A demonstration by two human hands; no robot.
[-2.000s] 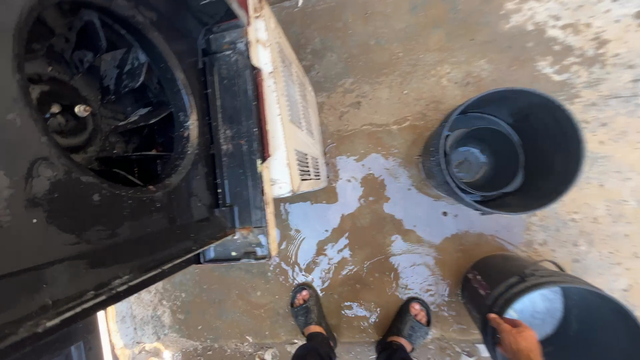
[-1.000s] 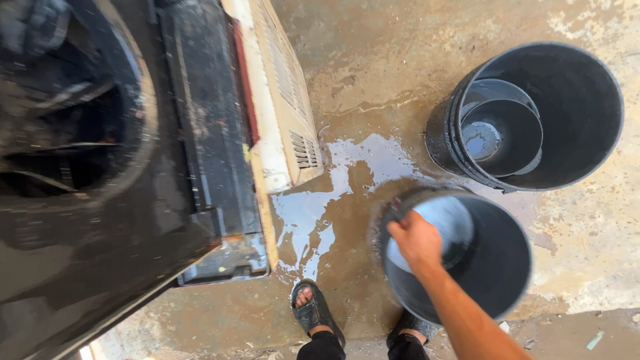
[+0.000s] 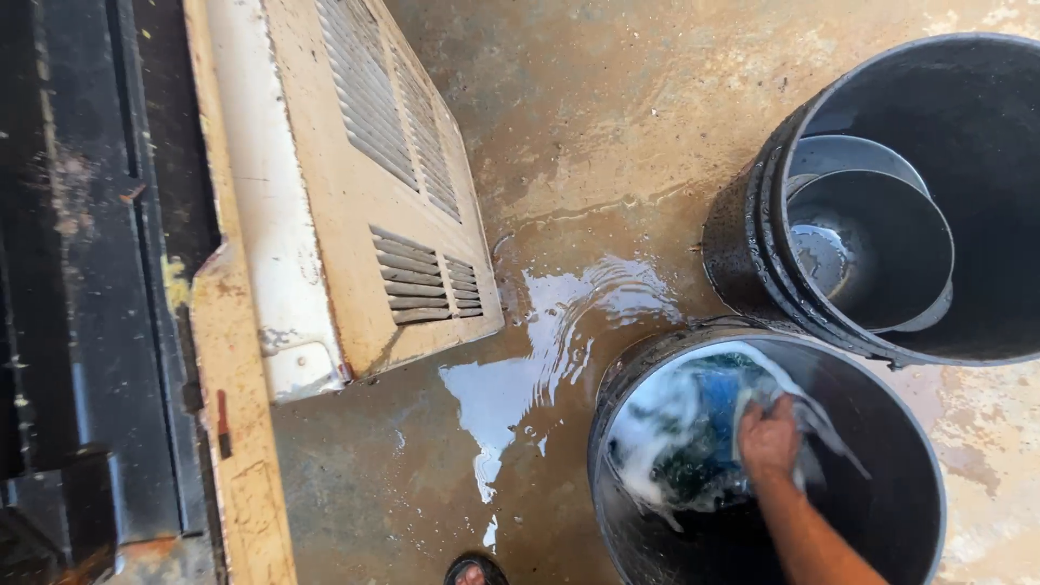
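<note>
My right hand (image 3: 768,435) reaches down into the lower black plastic bucket (image 3: 877,479). Its fingers are closed around the edge of a pale sponge or cloth (image 3: 743,414), partly hidden by the hand and blurred. Around it lies soapy water (image 3: 666,431) with white foam and a blue patch. Just above and to the right stands a second black bucket (image 3: 735,236), wet outside, with a smaller dark container (image 3: 886,244) inside that holds a little water. My left hand is out of the frame.
At the left is a rusty cream metal housing with louvred vents (image 3: 406,203), beside black metal panels (image 3: 97,244). A puddle (image 3: 504,390) lies on the wet concrete floor between housing and buckets. My sandalled foot (image 3: 475,571) shows at the bottom edge.
The lower bucket has moved left, close to the other bucket. My right hand has gone from this bucket's rim down into it. The view is now nearer to the floor.
</note>
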